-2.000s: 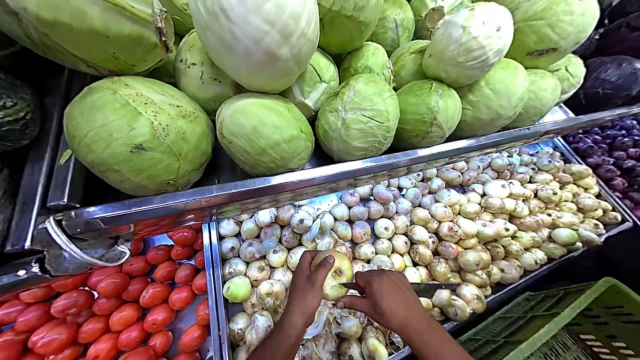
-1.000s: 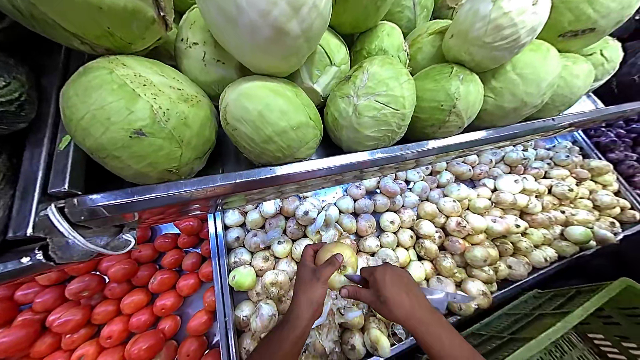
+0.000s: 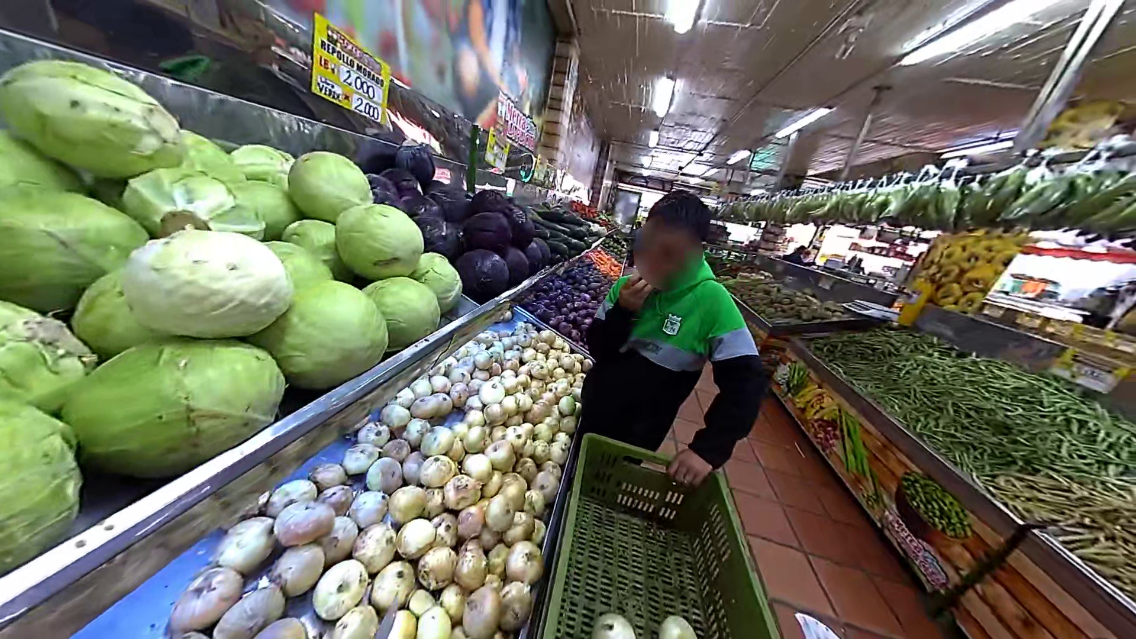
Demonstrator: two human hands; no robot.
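Note:
Neither my left hand nor my right hand shows in the head view. White onions (image 3: 437, 470) lie loosely in a sloping metal bin across the lower middle. A thin grey sliver (image 3: 388, 623), too little of it to identify, pokes up among them at the bottom edge. Right of the bin stands a green slotted plastic crate (image 3: 741, 555). Two pale onions, one at left (image 3: 612, 627) and one at right (image 3: 676, 627), rest in its near end. What my hands hold is hidden.
Green cabbages (image 3: 177, 390) and purple cabbages (image 3: 486, 232) fill the upper left shelf. A person (image 3: 683, 328) in a green and black top stands behind the crate, one hand on its rim. Green beans (image 3: 967, 399) fill a stand across the tiled aisle (image 3: 768, 515).
The view has swung up and to the right. Both my hands, which held an onion and a knife, have left the view. The tomatoes are out of sight; the person has come into view.

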